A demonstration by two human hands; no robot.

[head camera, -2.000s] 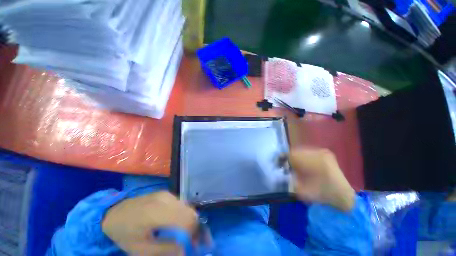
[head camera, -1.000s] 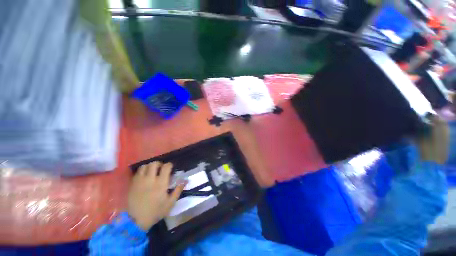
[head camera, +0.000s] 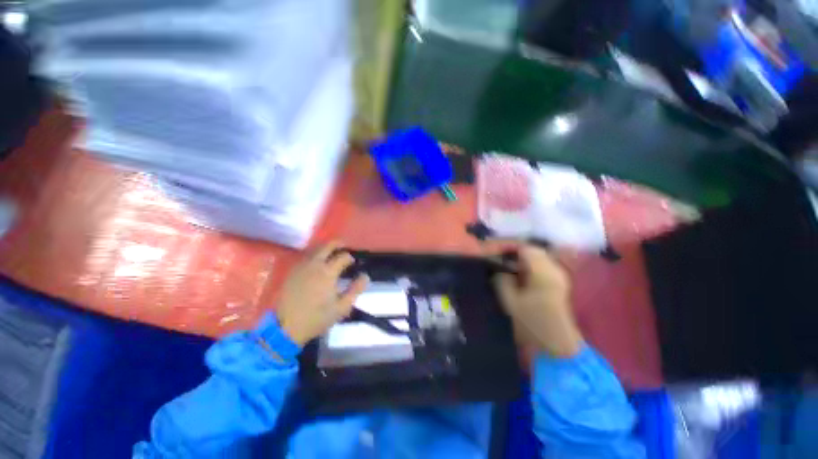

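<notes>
A black tray (head camera: 484,359) lies in front of me at the bench's near edge. In it is an open device housing (head camera: 435,345) with a silver-white plate, black cables and a small yellow spot. My left hand (head camera: 316,296) is on the tray's left side, fingers over its upper left corner and the edge of the housing. My right hand (head camera: 540,300) is at the upper right corner, fingers bent around the rim. The picture is blurred, and the fingertips of my right hand are hard to make out.
A tall stack of white sleeves (head camera: 215,116) stands at the left. Behind the tray are a blue parts bin (head camera: 413,164) and a dotted sheet (head camera: 543,202). A black tray stack (head camera: 735,296) stands at the right. A green conveyor (head camera: 610,121) runs along the back.
My right hand has moved from the tray stack to the open tray's right corner. The tray now lies straighter before me. The view has swung right to left, and the tray stack sits at the right edge.
</notes>
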